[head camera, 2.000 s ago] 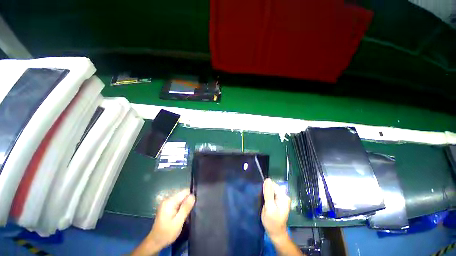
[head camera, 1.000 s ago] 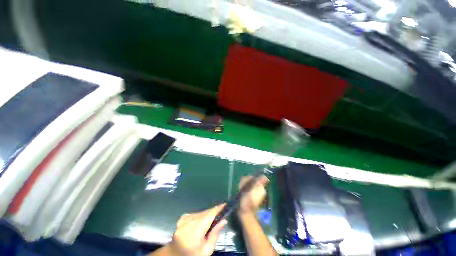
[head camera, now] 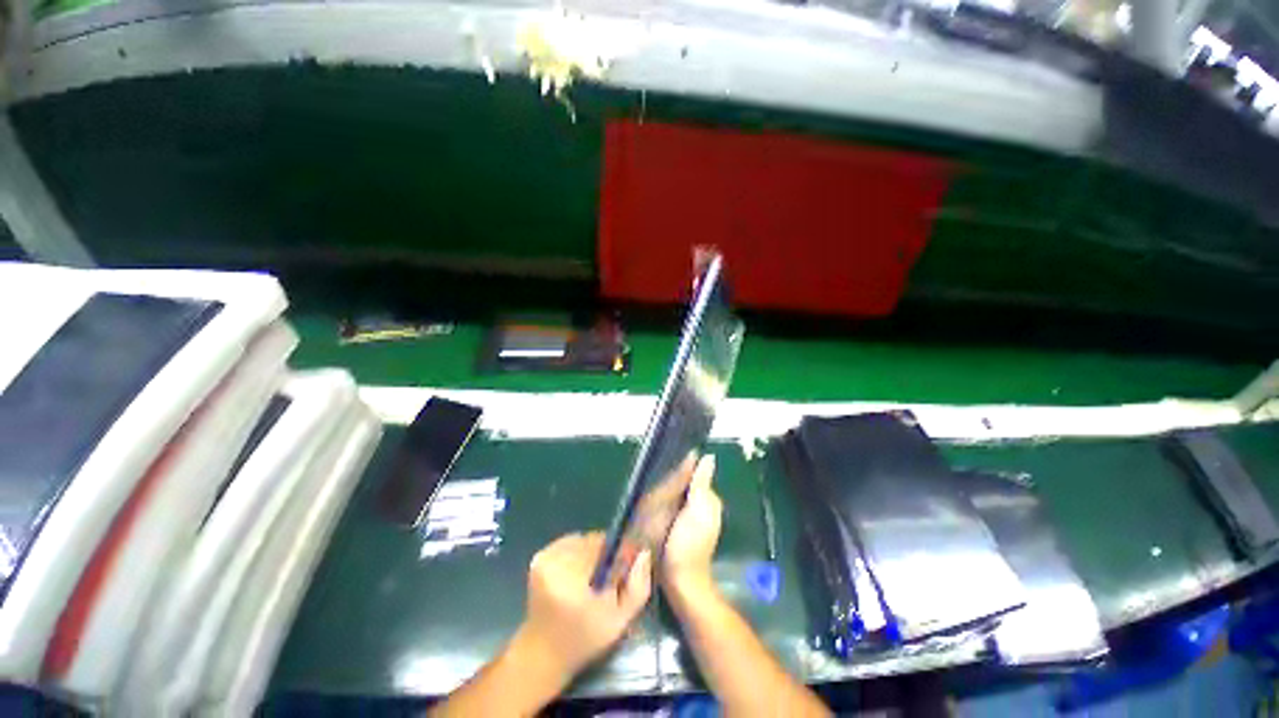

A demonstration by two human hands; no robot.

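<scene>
A tablet is held nearly edge-on above the bench, tilted with its top end leaning right and away from me. Its thin edge and a glossy, reflecting face show. My left hand grips its lower end, thumb on the near side. My right hand is against its right-hand face near the lower end, fingers pointing up; part of that hand's contact is hard to see. Clear film seems to stand off the tablet's upper right side.
White foam trays are piled left. A stack of dark tablets lies right. A phone-like black rectangle, label sheet and blue pick are on the bench. An open tablet lies on the belt beyond the white rail.
The tablet went from lying face-up between both hands to edge-on. Since one second ago it has been raised more upright, with the right hand lower along it. The view has also shifted.
</scene>
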